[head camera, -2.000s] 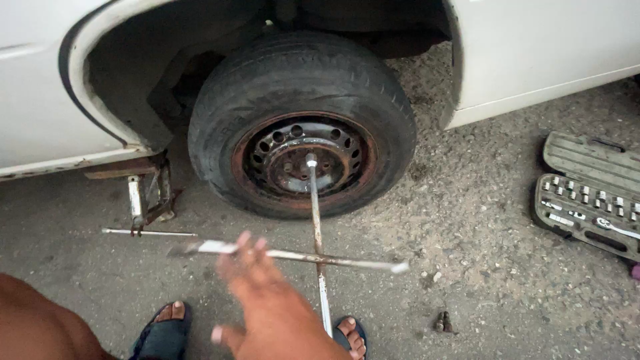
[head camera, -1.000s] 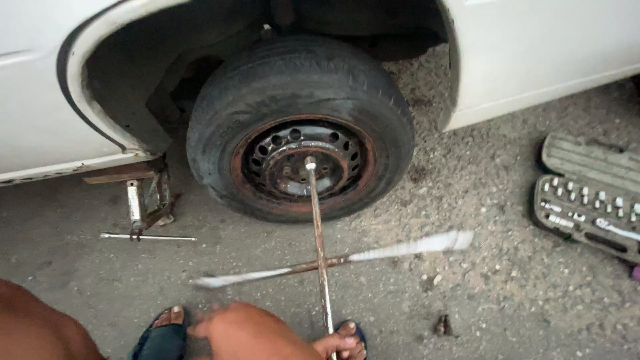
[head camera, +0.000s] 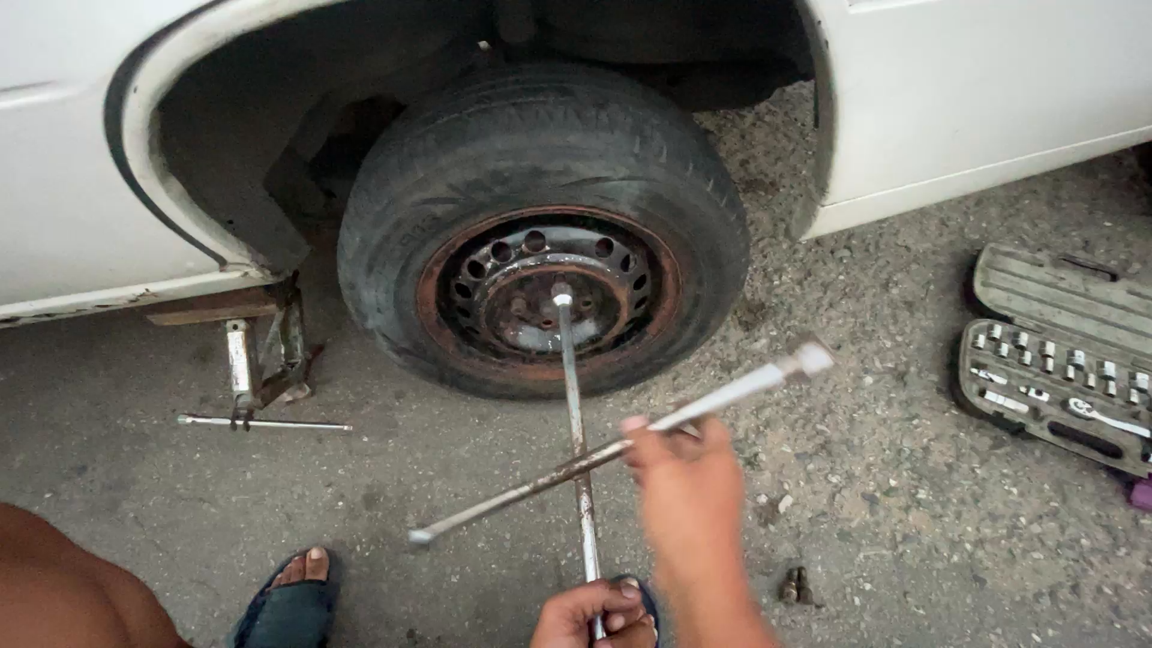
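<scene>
A four-way lug wrench (head camera: 580, 450) has its far socket at the hub of a rusty steel wheel (head camera: 531, 346) with a black tire (head camera: 540, 135). My left hand (head camera: 598, 616), at the bottom, is closed around the wrench's near end. On the right arm of the cross, my right hand (head camera: 688, 477) has its fingers curled at the bar; blur hides part of the grip. That arm tilts up to the right. Several wheel bolts (head camera: 796, 585) lie on the asphalt at lower right.
A scissor jack (head camera: 261, 360) with a wooden block (head camera: 211, 306) stands under the white car's sill (head camera: 135, 292); a metal rod (head camera: 265, 422) lies at its base. An open socket set case (head camera: 1062, 378) rests at right. My sandaled foot (head camera: 292, 598) is at lower left.
The wrench's crossbar has turned, its right arm now higher. My right hand has moved from the left side to the right arm. The wheel looks larger as the view has moved closer.
</scene>
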